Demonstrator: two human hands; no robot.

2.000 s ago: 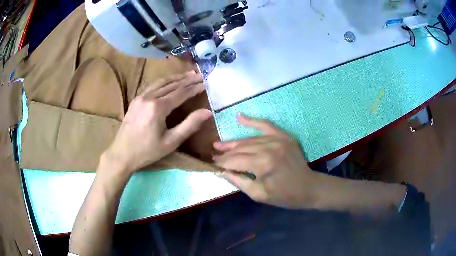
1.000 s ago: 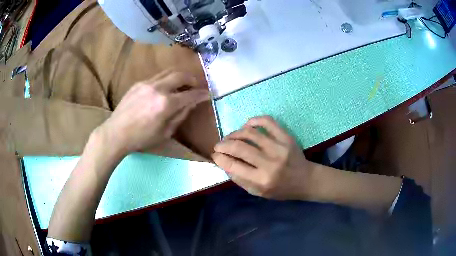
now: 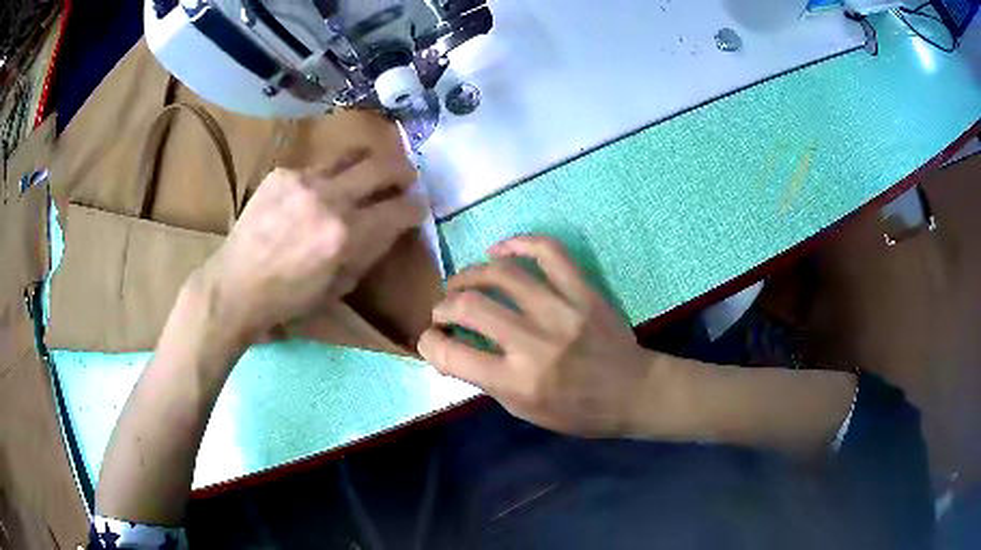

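Observation:
A brown bag panel (image 3: 161, 279) with a looped strap handle (image 3: 224, 145) lies left of and under the sewing machine head (image 3: 231, 54). Its right edge runs down from the presser foot area, beside a small white wheel (image 3: 398, 88). My left hand (image 3: 307, 236) is on the panel below the machine head, fingers bent and blurred; its exact hold on the panel is hidden. My right hand (image 3: 532, 333) has its fingertips on the panel's lower right corner, fingers curled, pinching it at the table's front.
The white machine bed (image 3: 602, 81) spans the upper middle and right. The pale green table (image 3: 688, 226) has a red front edge. More brown pieces (image 3: 24, 322) hang at the far left. A blue object (image 3: 955, 15) with dark cables is at the upper right corner.
The strap loop, hidden or blurred one second ago, shows clearly again. My left hand's fingers have bent and lifted compared with two seconds ago. My right hand's fingers have curled in at the corner.

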